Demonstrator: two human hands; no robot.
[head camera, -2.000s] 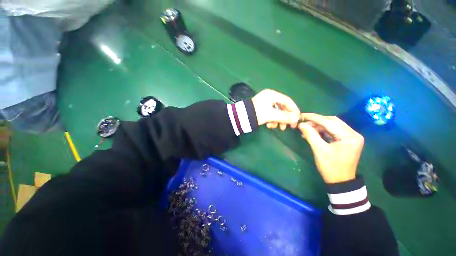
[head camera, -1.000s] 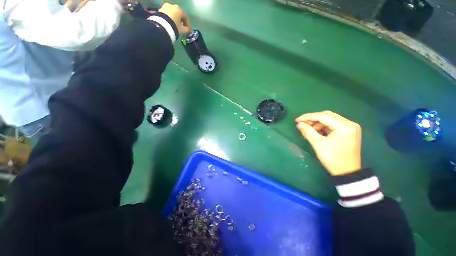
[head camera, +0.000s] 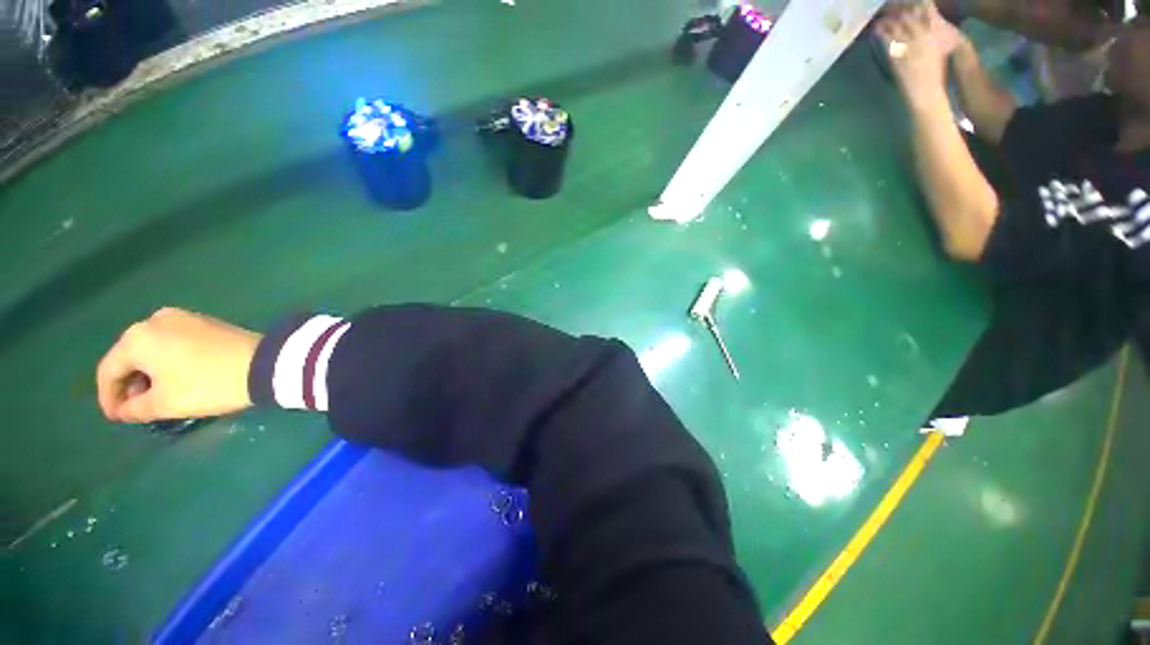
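Observation:
My right hand is at the left, its fingers curled. Whether it holds anything is hidden. A dark disc, partly hidden, shows just below the hand. My left hand is out of the picture. The blue tray lies below my right forearm, with small metal rings scattered in it. Some tiny rings lie on the green surface left of the tray. A black cylindrical unit stands beyond my forearm, its top glowing blue. A second black unit stands right of it with a silvery, multicoloured top.
A pale cross-bar slants over the bench at the upper right. A third unit with pink light is partly behind it. A small tool with a thin stem lies right of my sleeve. Another person's arms are at the upper right.
The view has swung to the right, so the units and tray appear further left. My left hand, earlier reaching to the upper left, has gone out of the picture. The cross-bar and another person have appeared.

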